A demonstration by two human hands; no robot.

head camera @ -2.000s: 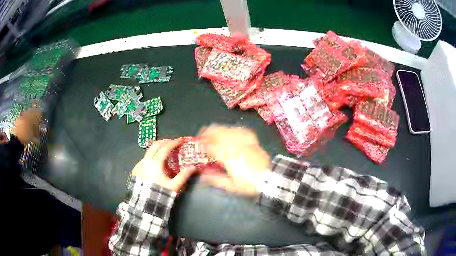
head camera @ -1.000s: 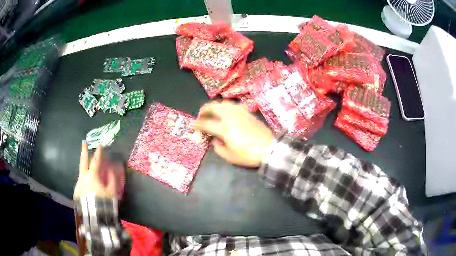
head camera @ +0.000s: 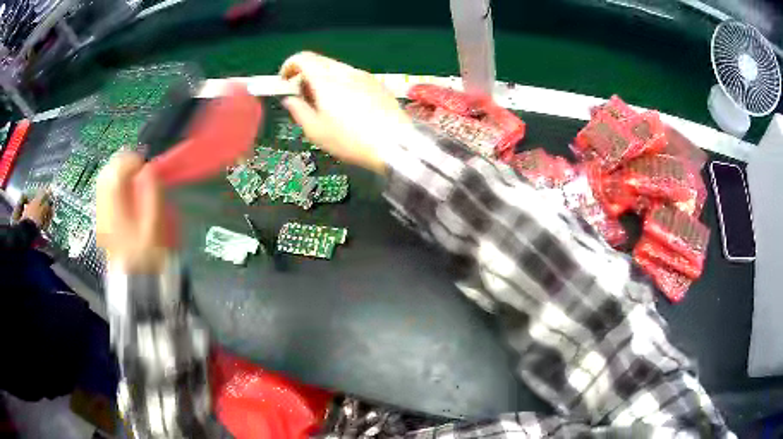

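Note:
My left hand [head camera: 133, 210], blurred, is raised at the left and holds a limp red bag [head camera: 210, 137], with a dark blurred patch beside it. My right hand [head camera: 343, 111] is over the white rail, fingertips bent together; I cannot tell whether they hold anything. Loose green circuit boards [head camera: 279, 176] lie in a pile below it. A green board [head camera: 311, 240] and a paler board [head camera: 229, 244] lie nearer me. Red bagged boards [head camera: 657, 176] are heaped at the right; my right sleeve hides part of the heap.
Red bags [head camera: 266, 399] lie at the bench's near edge. A smartphone [head camera: 732, 210], white fan [head camera: 745, 69] and white box [head camera: 768, 257] are at the right. A metal post [head camera: 474, 43] stands at the rail. Clear trays of boards [head camera: 107, 129] and another person's hand [head camera: 36, 208] are at the left.
My left hand has risen with a red bag. My right hand has moved up and left to the rail. The flat bag from the middle no longer shows there; a green board shows nearer me.

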